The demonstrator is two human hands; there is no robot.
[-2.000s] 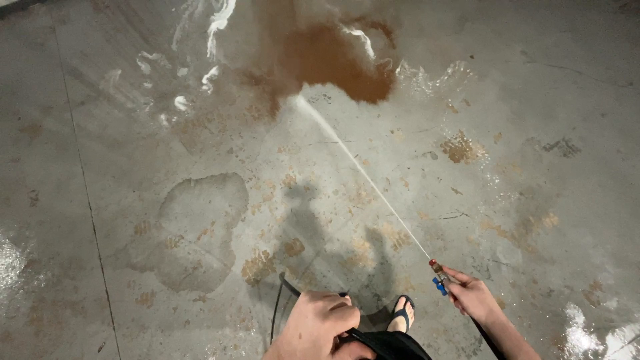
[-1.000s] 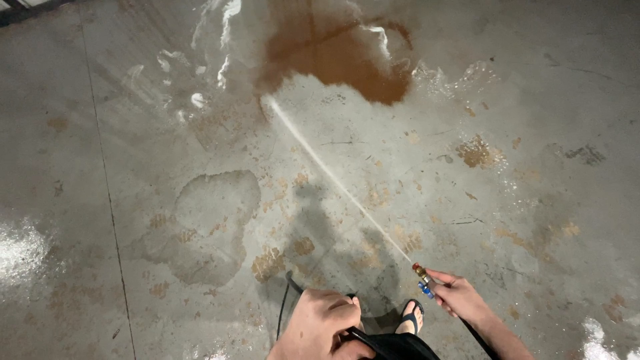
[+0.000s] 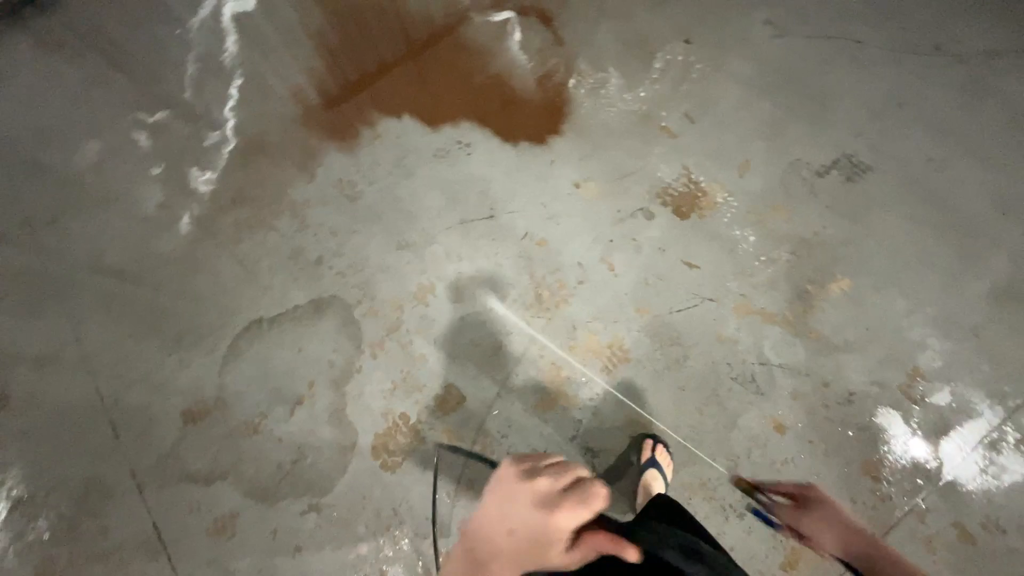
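Note:
My right hand (image 3: pixel 816 516) is closed on a brass hose nozzle (image 3: pixel 748 486) with a blue valve handle (image 3: pixel 764 517). From its tip a thin water jet (image 3: pixel 608 389) runs up and left to the concrete floor (image 3: pixel 512 240). My left hand (image 3: pixel 544 512) is curled in front of dark clothing, with a black hose (image 3: pixel 436 504) looping out beside it; its grip on the hose is partly hidden by the fingers. Reddish-brown muddy water (image 3: pixel 456 88) spreads over the floor at the top.
A foot in a dark flip-flop (image 3: pixel 654 468) stands between my hands. Tan footprint-like stains (image 3: pixel 396 440) and a damp patch (image 3: pixel 292 392) mark the floor. Glare shines off wet concrete (image 3: pixel 944 448) at the right. A floor joint (image 3: pixel 148 512) runs along the lower left.
The water jet has swung from the edge of the brown water to bare concrete much nearer my feet. My right hand has tipped the nozzle lower. My left hand stays curled near my body.

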